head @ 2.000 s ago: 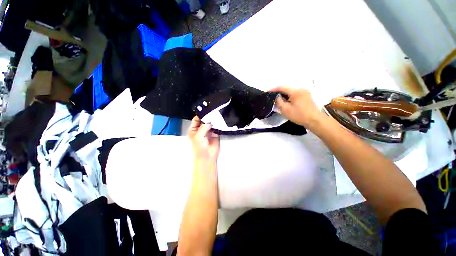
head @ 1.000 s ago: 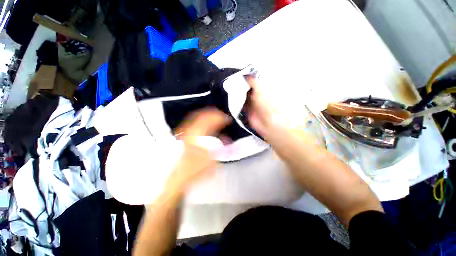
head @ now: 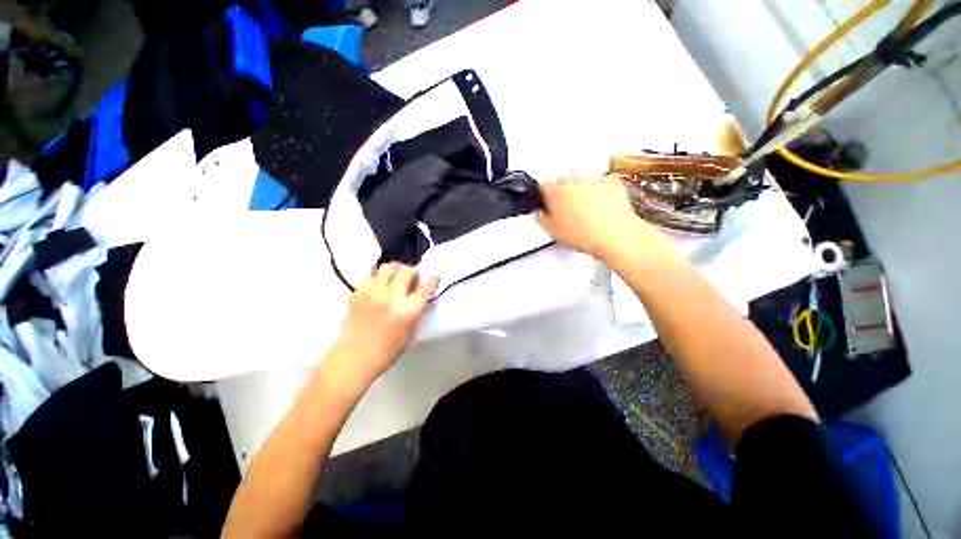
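Note:
A black speckled garment point(head: 316, 116) lies over the far side of the white padded pressing board point(head: 232, 284). Its waist is open upward, showing the curved white inner waistband point(head: 353, 211) with a thin dark edge and the black lining point(head: 432, 190) inside. A narrow black tab point(head: 483, 116) with small light dots sticks up at the far end. My left hand point(head: 390, 300) holds the near edge of the waistband on the board. My right hand point(head: 583, 214) grips the waist's right end; its fingertips are partly hidden.
The steam iron point(head: 674, 190) stands right of my right hand, its hose rising by the wall. White-and-black garments point(head: 47, 284) heap at far left. A tape roll point(head: 830, 256) and yellow-green-handled snips point(head: 814, 332) lie lower right. Blue crates point(head: 109, 132) stand upper left. A person's shoes show at the top.
The waist went from folded, to blurred handling, to spread open on the board with the white band showing. My hands moved apart, the right one to the waist's end. The view shifted right.

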